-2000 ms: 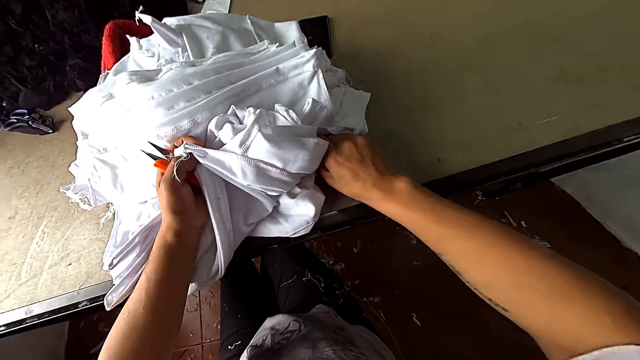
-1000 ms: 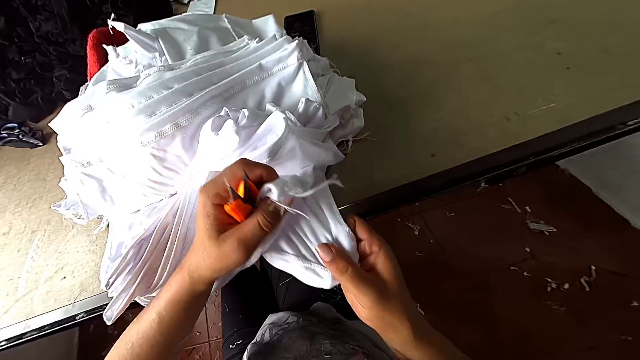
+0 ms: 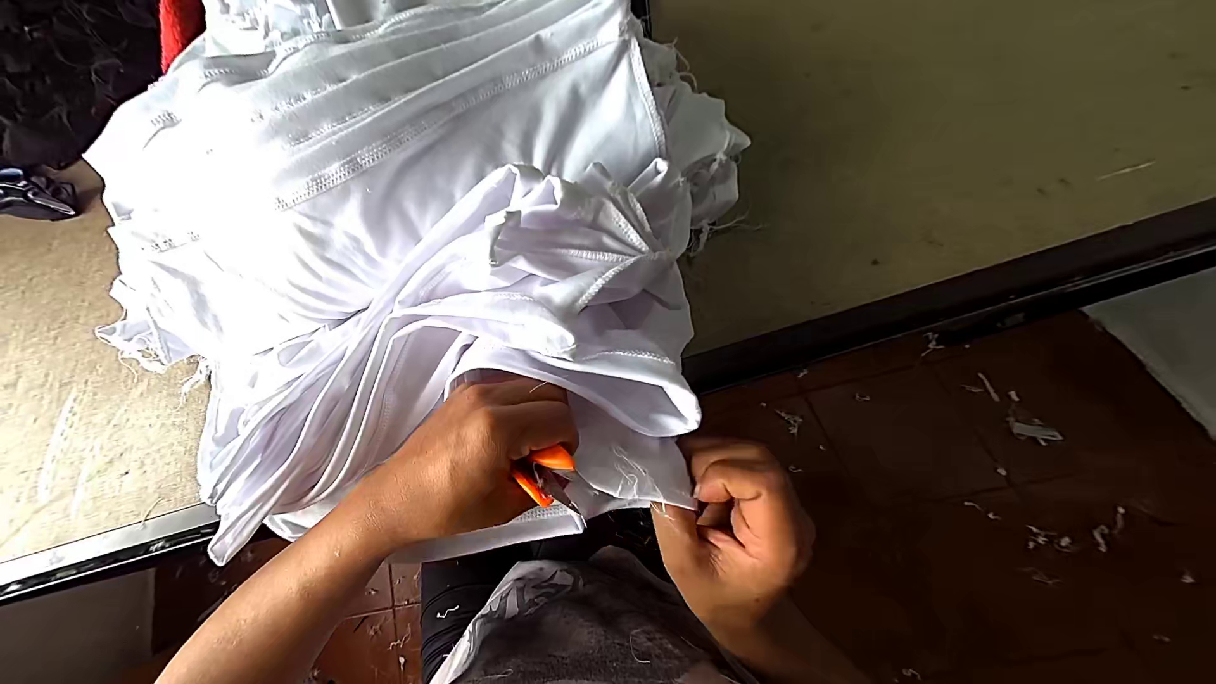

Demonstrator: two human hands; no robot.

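Note:
A thick pile of white sewn fabric pieces [image 3: 456,123] with overlock seams and frayed edges hangs over the table's front edge. My left hand [image 3: 494,456] is closed around orange-handled thread snips [image 3: 543,475], their dark blades pointing down and right beside the lower cloth. Part of that hand is hidden under a white fold. My right hand [image 3: 746,522] pinches the right corner of a hanging white cloth panel [image 3: 627,465], from which loose threads stick out. The snips' blades lie close to the panel's lower edge.
The table [image 3: 902,142] has a dark metal edge [image 3: 950,285]. Dark scissors or snips [image 3: 36,193] lie at the left, near dark fabric [image 3: 76,76]. Something red [image 3: 179,28] shows behind the pile. Thread scraps [image 3: 1034,429] litter the tiled floor, with a pale sheet [image 3: 1168,332] at the right.
My right hand has shifted from the cloth near the table edge down to the hanging panel's corner. The left hand with the snips has moved lower, partly under a fold. The view has moved closer.

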